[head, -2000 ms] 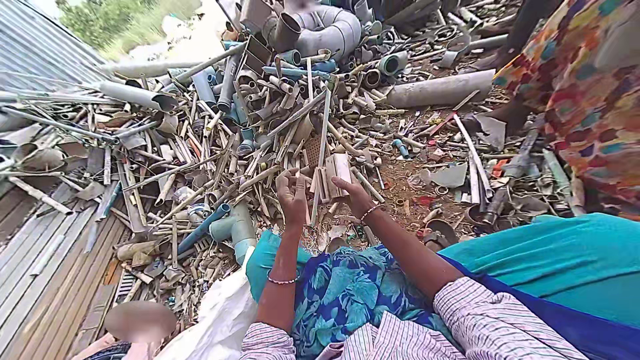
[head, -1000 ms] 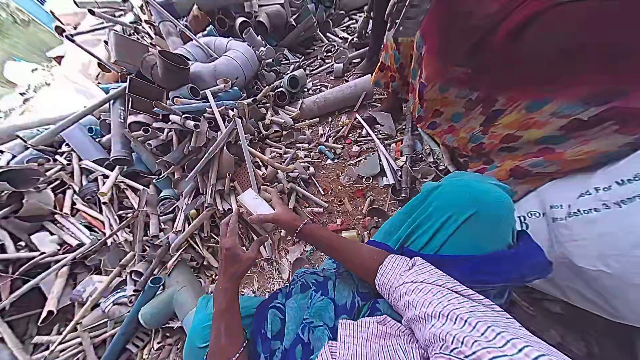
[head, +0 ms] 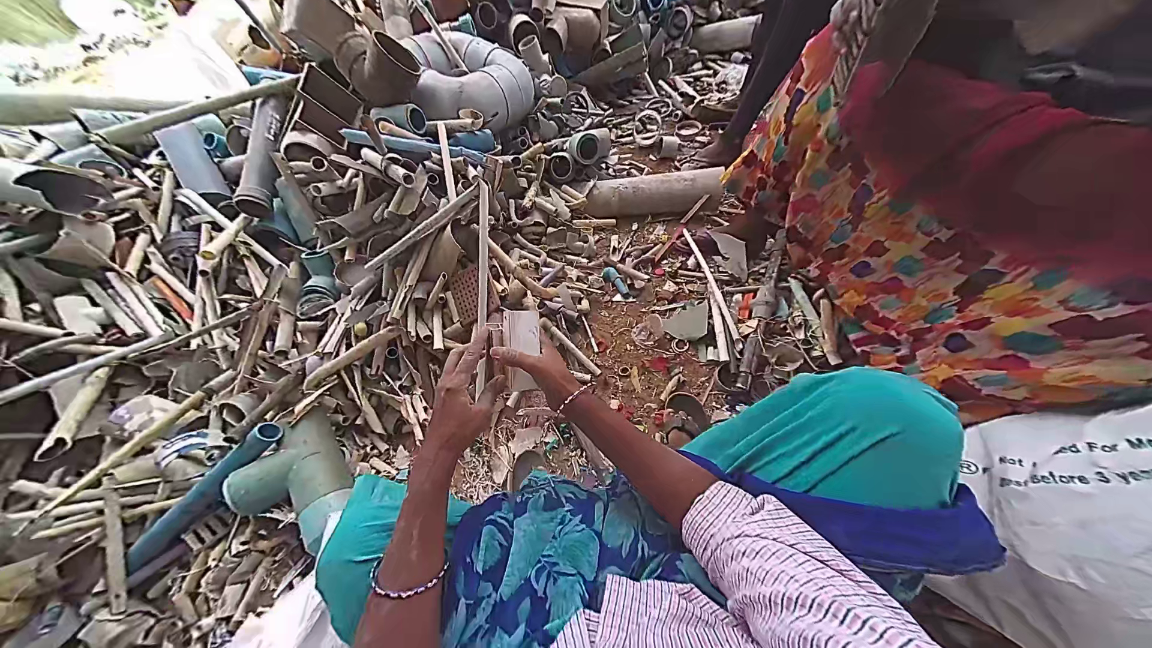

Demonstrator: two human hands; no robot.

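Observation:
My right hand grips a short, flat off-white plastic piece, with the thumb across its face. Just left of it, my left hand is raised with its fingers upright beside a long thin strip; whether it holds the strip or another small piece cannot be told. Beyond both hands lies a heap of scrap plastic pipes, with a brown perforated piece close behind the fingertips.
A corrugated grey pipe bend tops the heap. A blue pipe and a grey-green pipe fitting lie at left. A thick pipe lies farther off. At right are a person in patterned cloth and a printed white sack.
The view has shifted since the earlier frames. The off-white piece was tilted between my hands one second ago and now stands more upright in my right hand.

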